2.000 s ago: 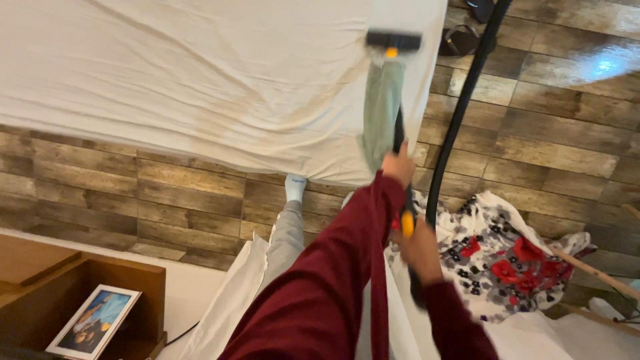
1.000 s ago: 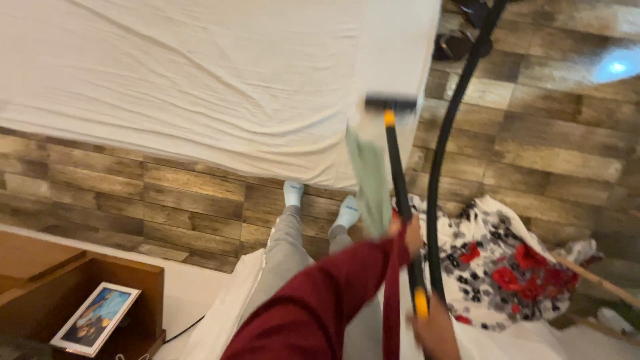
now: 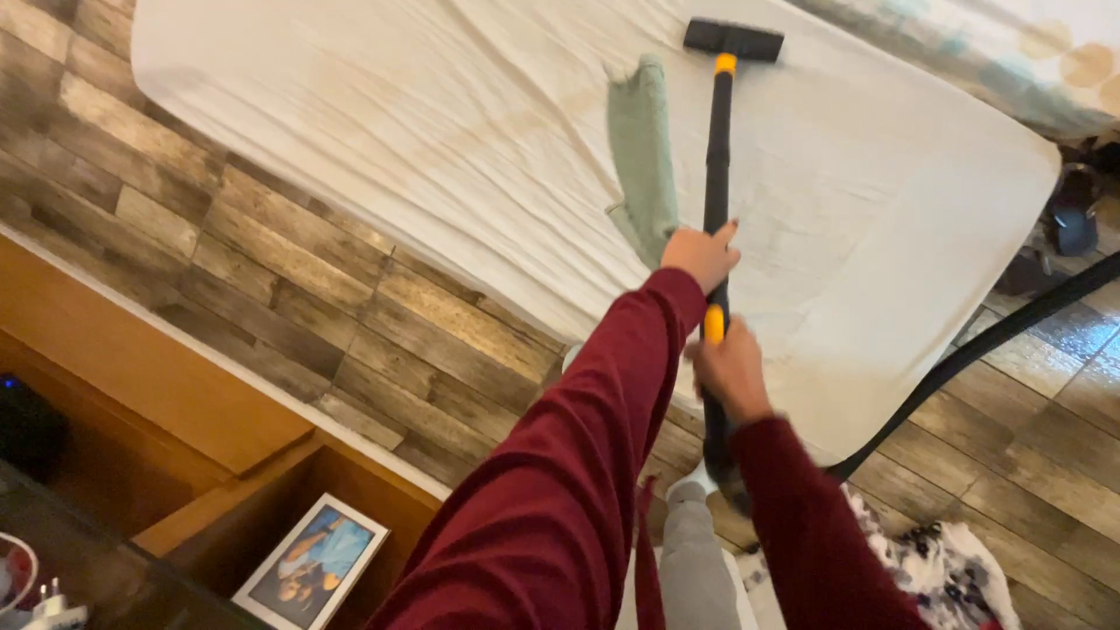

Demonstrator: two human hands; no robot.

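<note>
My left hand point(image 3: 703, 255) holds the black tube of a vacuum or steam cleaner point(image 3: 717, 166) and, by its end, a green cloth point(image 3: 643, 153) that lies out to the left of the tube. Lower down, my right hand point(image 3: 735, 366) grips the handle beside a yellow part point(image 3: 714, 325). The wide black floor head point(image 3: 733, 39) points away from me, over the white fitted sheet point(image 3: 840, 175) on a mattress. A yellow collar joins head and tube. Whether the head touches the sheet cannot be told.
A black hose point(image 3: 980, 346) curves off to the right over the wood-look floor point(image 3: 437, 324). Shoes point(image 3: 1074, 210) lie beyond the mattress corner. A wooden cabinet point(image 3: 157, 394) with a framed photo point(image 3: 312, 564) stands at lower left. Patterned fabric point(image 3: 945, 569) lies at lower right.
The view has turned and shifted widely. Both hands still hold the cleaner tube, and the head is now farther out over the sheet. The green cloth stays in my left hand.
</note>
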